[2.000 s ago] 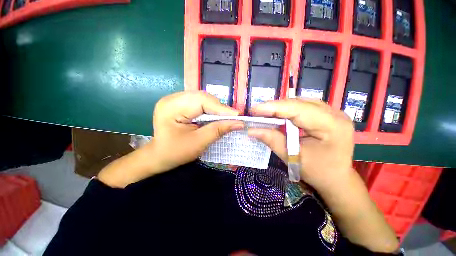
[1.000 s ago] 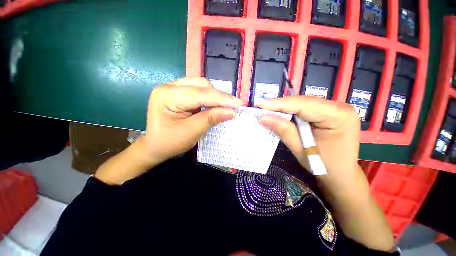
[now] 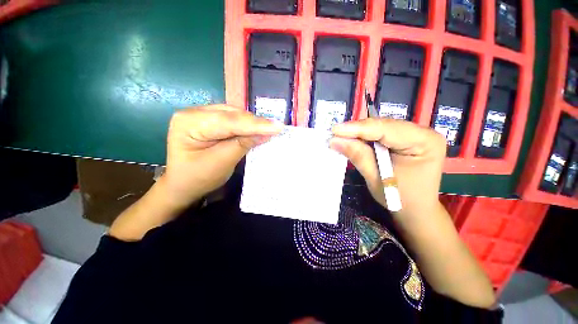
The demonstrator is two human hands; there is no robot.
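A white label sheet (image 3: 293, 177) hangs by its top edge between my two hands, over my lap and just below the tray; its print is washed out. My left hand (image 3: 209, 142) pinches the sheet's top left corner between thumb and fingers. My right hand (image 3: 399, 152) pinches the top right corner. Tweezers (image 3: 384, 169) with a tan band lie between the fingers of my right hand, their dark tip pointing up past the fingers. Phone bodies (image 3: 272, 69) lie in the slots of the red-orange tray (image 3: 304, 50), beyond my hands.
The green bench top (image 3: 108, 82) shows on the left. A neighbouring tray (image 3: 545, 149) with phones is at the right edge. Below the bench are a brown box (image 3: 117, 190) at left and red crates at lower left and at right (image 3: 500, 231).
The sheet has moved from nearly edge-on to facing the camera, and its visible print has faded out. My hands have shifted slightly left. The tray also sits slightly further left in view.
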